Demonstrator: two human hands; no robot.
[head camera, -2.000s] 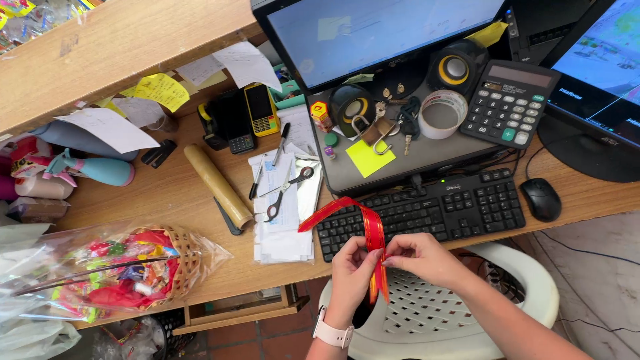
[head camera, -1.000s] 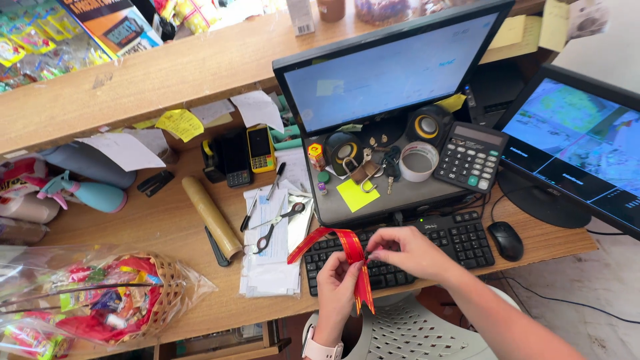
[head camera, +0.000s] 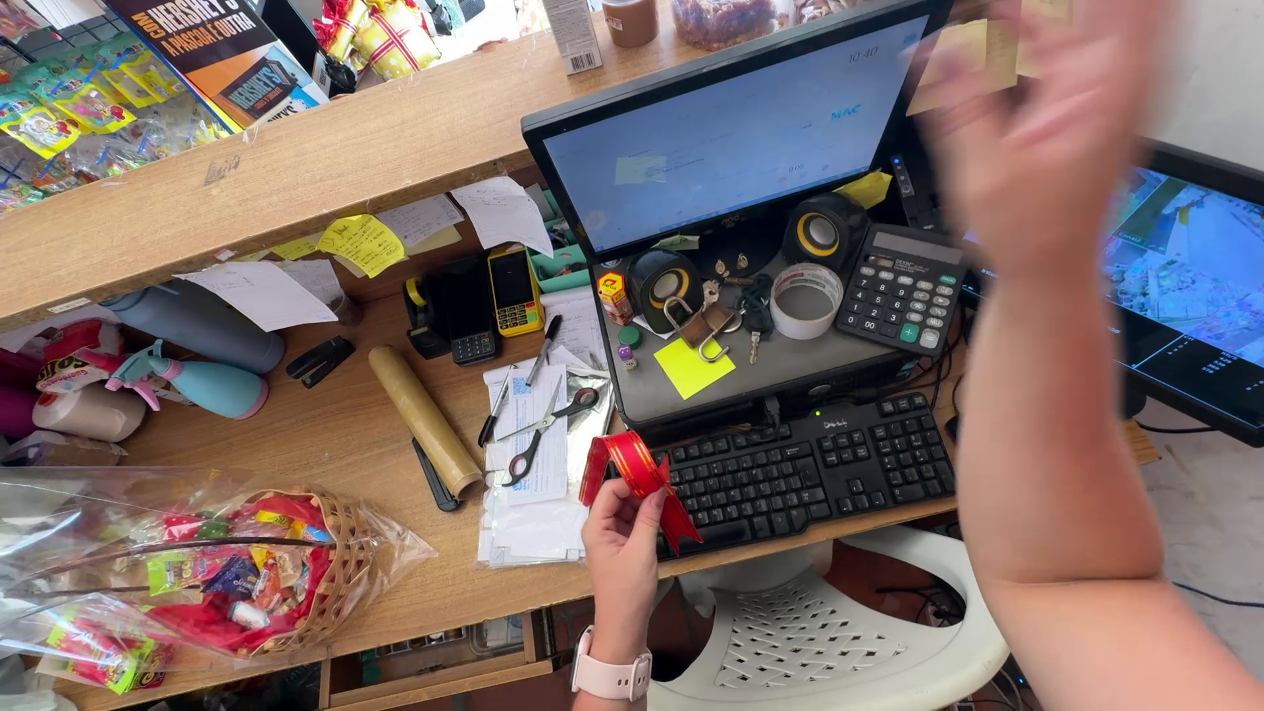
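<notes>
My left hand, with a pale pink watch on its wrist, pinches a looped red ribbon with gold lines between thumb and fingers, above the left end of a black keyboard. Raised high at the right, my right hand is blurred, in front of the monitor's right edge and some yellow notes; its finger state is unclear. Black-handled scissors lie on papers left of the ribbon. A wicker basket of wrapped sweets, inside clear plastic film, rests at the lower left.
A monitor stands behind a calculator, a tape roll, padlocks with keys and small speakers. A brown cardboard tube and a spray bottle lie on the desk's left. A white plastic chair stands below the desk edge.
My right hand has let go of the ribbon and moved up and to the right, away from my left hand. My left hand still holds the ribbon over the keyboard.
</notes>
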